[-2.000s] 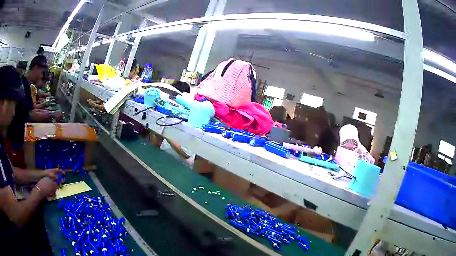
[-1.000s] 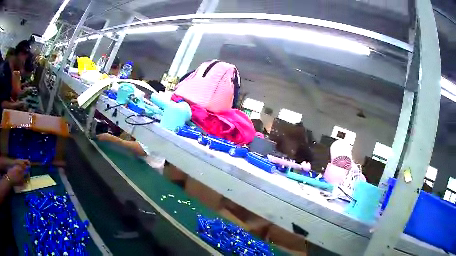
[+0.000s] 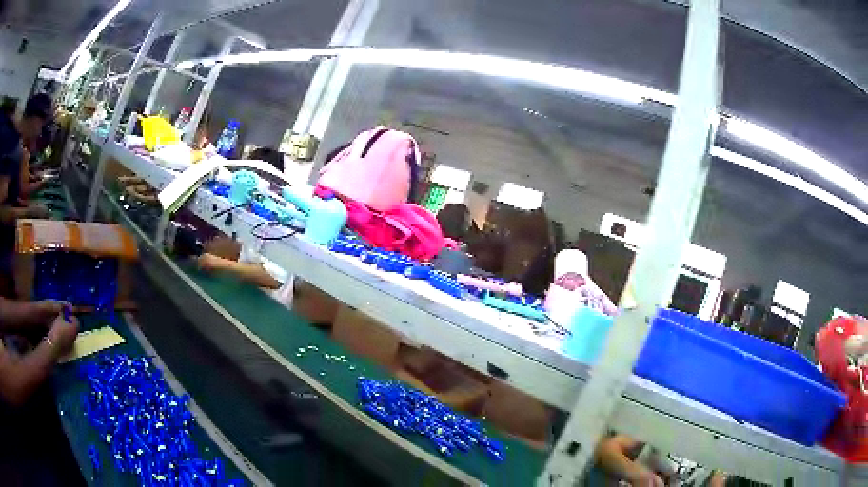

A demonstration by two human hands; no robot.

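Neither my left hand nor my right hand is in view. A heap of glossy blue parts with pale ends (image 3: 428,417) lies on the green bench top beyond the belt. A larger heap of blue parts (image 3: 143,418) lies on the near green worktop at the lower left. Small white parts (image 3: 325,359) are scattered on the far green surface. The dark conveyor belt (image 3: 228,366) runs between the two worktops. A blurred dark unit (image 3: 284,440) lies on it; its details cannot be told.
A person's forearms and hands (image 3: 59,333) are at the left, by a cardboard box (image 3: 76,238) and yellowish card (image 3: 93,343). Another arm (image 3: 238,269) reaches from behind the shelf. A metal shelf post (image 3: 647,276), blue tub (image 3: 733,376) and red bag (image 3: 842,352) stand right.
My view has turned to the right, so the post and tub sit further left in the picture. The red bag and a person's hands below the shelf now show at the right.
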